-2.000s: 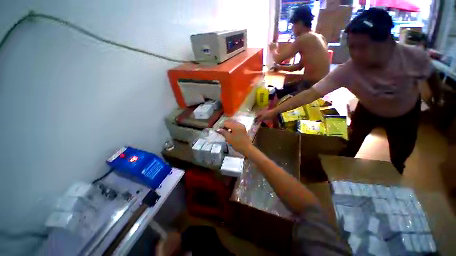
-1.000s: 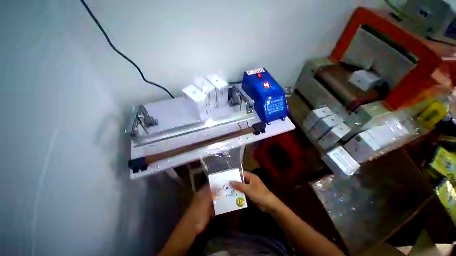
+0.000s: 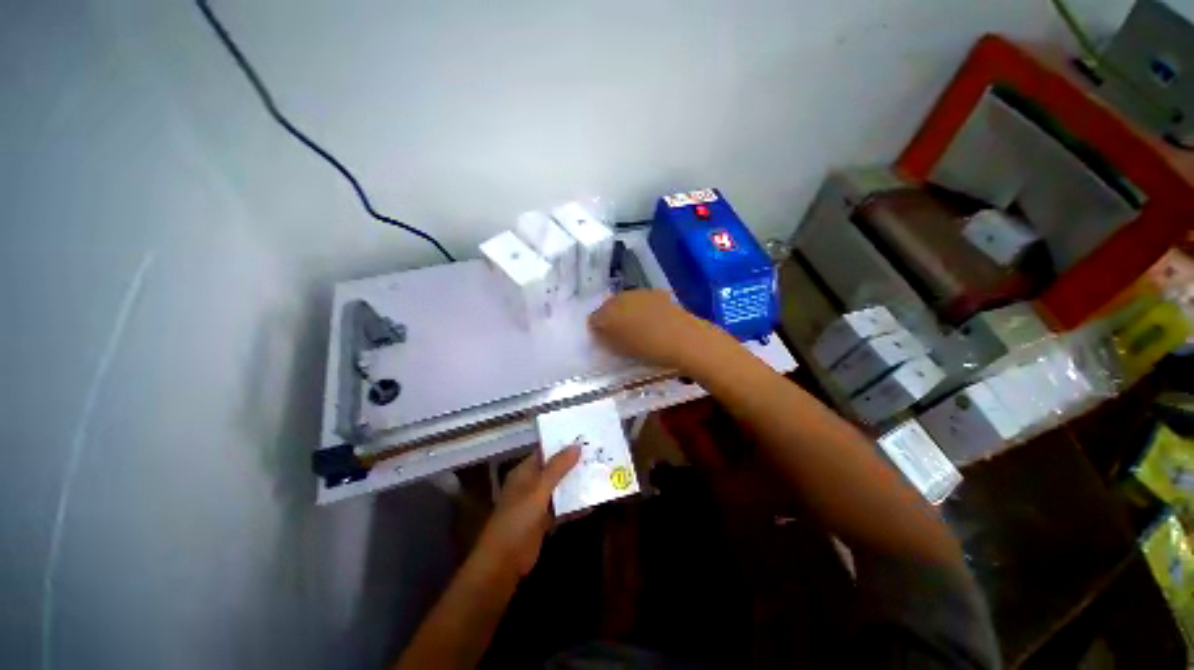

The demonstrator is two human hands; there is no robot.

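Note:
A white product box (image 3: 589, 452) with a round yellow mark is at the front edge of the bar sealer (image 3: 452, 334). My left hand (image 3: 530, 504) grips its left side, thumb on the printed face. The film around the box is hard to see. My right hand (image 3: 635, 327) is over the sealer's table near its right end; its fingers are partly hidden, and I cannot tell whether it holds anything. The long sealing bar lies low along the front, between the hands. Several white boxes (image 3: 520, 272) stand upright at the back of the table.
The blue sealer control box (image 3: 718, 262) is at the sealer's right end. Further right are the shrink tunnel (image 3: 962, 105) with a box (image 3: 1000, 236) at its mouth, wrapped boxes (image 3: 890, 367) on the bench, and yellow packages (image 3: 1172, 458) at the edge. A wall is behind.
My right hand has left the product box and reached over the sealer. The box has moved up to the sealer's front edge in my left hand. The sealing bar now lies closer to the front edge.

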